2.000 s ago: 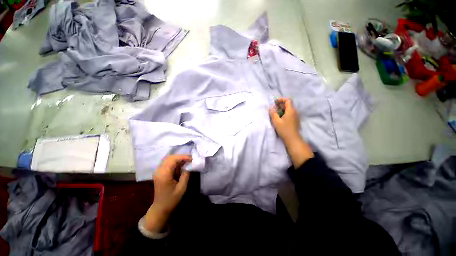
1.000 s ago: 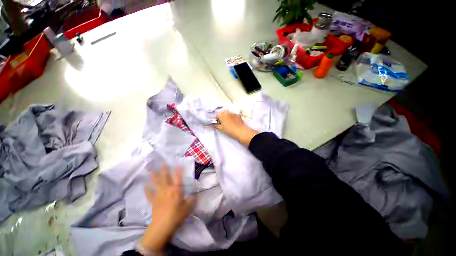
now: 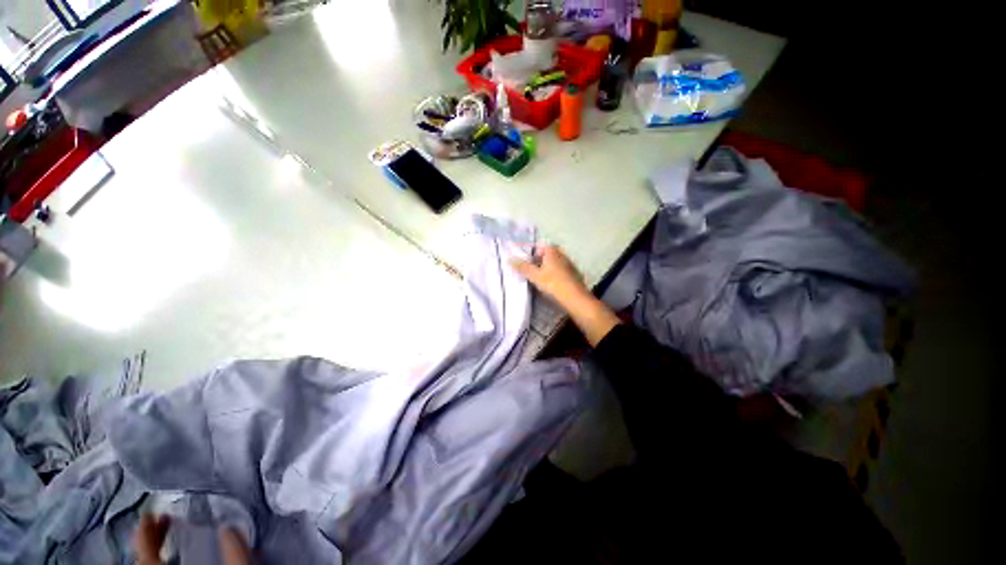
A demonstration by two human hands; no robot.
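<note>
A light grey work jacket [image 3: 320,430] lies bunched and stretched along the near table edge, part of it hanging over. My right hand [image 3: 552,278] holds the end of a sleeve [image 3: 502,248] near the table's right corner; a small dark thing, perhaps thread snips, shows at its fingers. My left hand [image 3: 193,541] is blurred and cut off by the bottom edge, with its fingers on the jacket cloth at the lower left. Its grip is unclear.
Waiting jackets [image 3: 50,441] lie at the left. A black phone [image 3: 427,180], green container [image 3: 504,155], red basket [image 3: 530,83], orange bottle [image 3: 569,113] and plastic packet [image 3: 689,88] stand at the back. More grey jackets [image 3: 772,276] are heaped beyond the right table edge.
The view has turned right. The jacket, flat before with its check lining showing, is now bunched lengthwise. My right hand has moved to the sleeve end, my left hand to the lower left.
</note>
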